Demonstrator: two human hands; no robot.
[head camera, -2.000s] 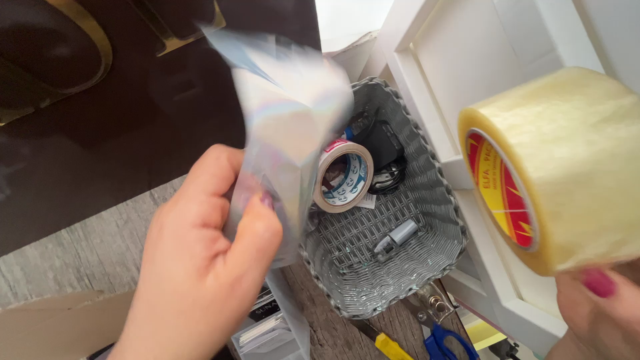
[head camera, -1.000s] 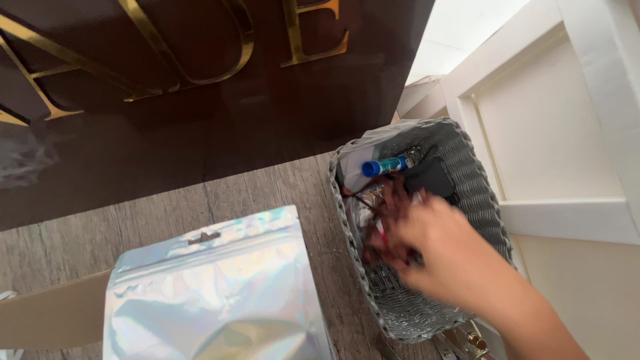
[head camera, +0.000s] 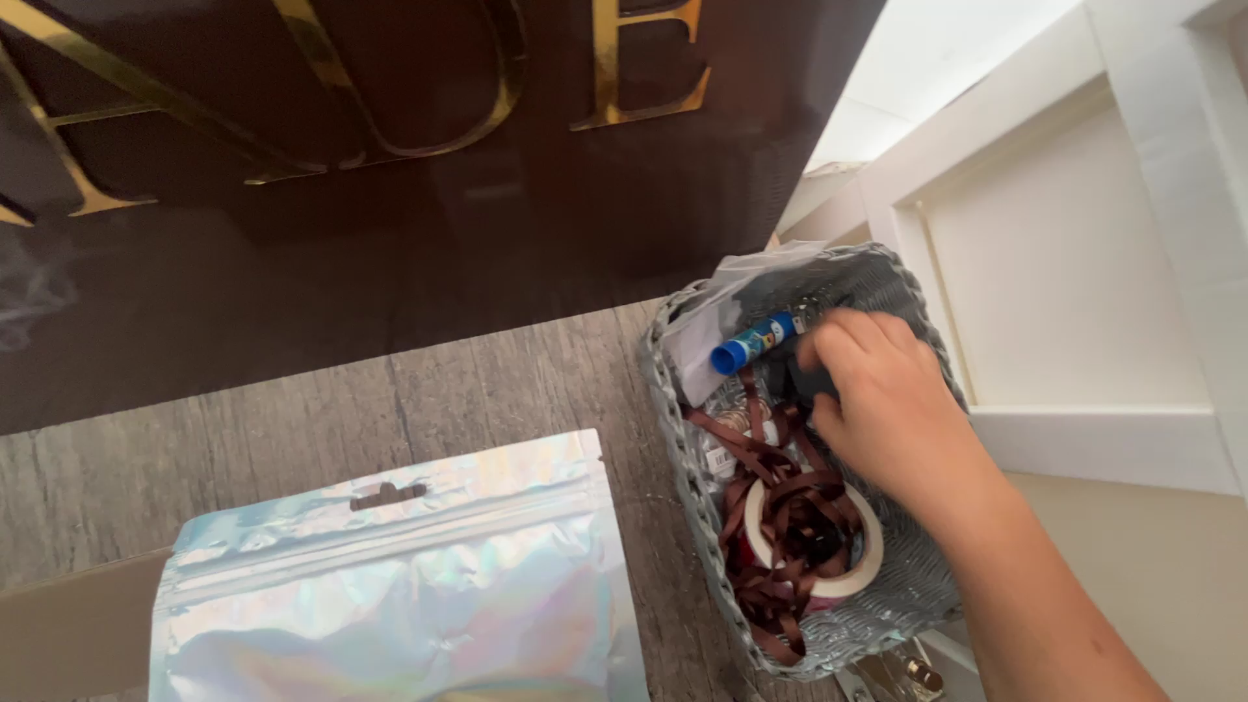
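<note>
My right hand (head camera: 873, 400) reaches into the upper right of a grey woven basket (head camera: 697, 526), its fingers bent at a dark object (head camera: 809, 382); whether they grip it is unclear. Left of the fingertips lies a blue glue stick (head camera: 753, 343). Lower in the basket, tangled brown ribbon (head camera: 770, 585) lies over and inside a tape roll (head camera: 871, 546). A holographic zip pouch (head camera: 409, 604) lies left of the basket on the wood-grain surface. My left hand is out of view.
A large dark brown bag or box (head camera: 390, 253) with gold lettering fills the upper left. White panelled furniture (head camera: 1063, 263) stands right of the basket. A brown cardboard piece (head camera: 78, 624) lies at lower left, and metal items (head camera: 916, 673) sit below the basket.
My left hand, which held a shiny pouch, has gone from view, as has the clear tape roll beside my right hand. My right hand has moved up in the basket, off the brown ribbon.
</note>
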